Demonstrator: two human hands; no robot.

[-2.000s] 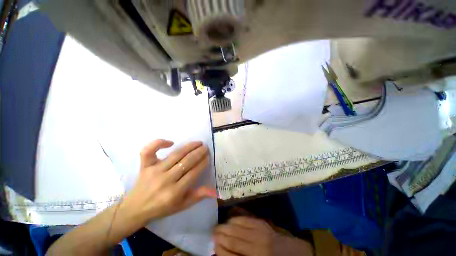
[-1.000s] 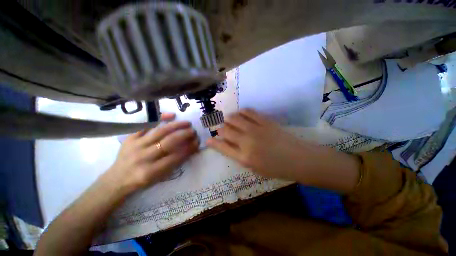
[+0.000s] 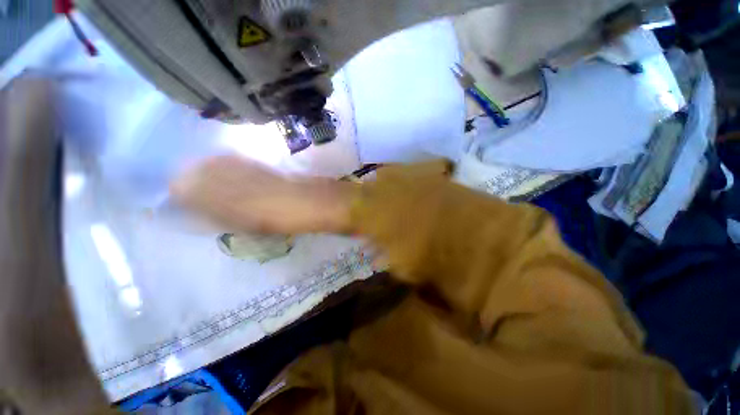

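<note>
A blurred white or pale cloth (image 3: pixel 130 146) lies or moves at the left of the sewing machine head (image 3: pixel 219 49). My right hand (image 3: pixel 215 190) reaches across to the left in front of the needle area, over the cloth's near side. It is blurred, and its fingers and any hold are unclear. My left arm runs up the left edge; my left hand (image 3: pixel 31 97) is a blur near the cloth's far left side, and its grip cannot be seen. The presser foot area (image 3: pixel 299 139) shows beyond my right forearm, with no cloth clearly under it.
A white cut piece (image 3: pixel 402 89) lies under the machine arm. Snips (image 3: pixel 485 99) with green and blue handles lie right of it. Stacked pale curved pieces (image 3: pixel 576 121) and hanging strips (image 3: pixel 649 178) are at the right. A blue basket rim (image 3: pixel 215 389) shows below the table.
Both hands have left the area near the needle and moved left, my left one to the far left edge. My right sleeve now crosses the table's front edge. The camera view has shifted.
</note>
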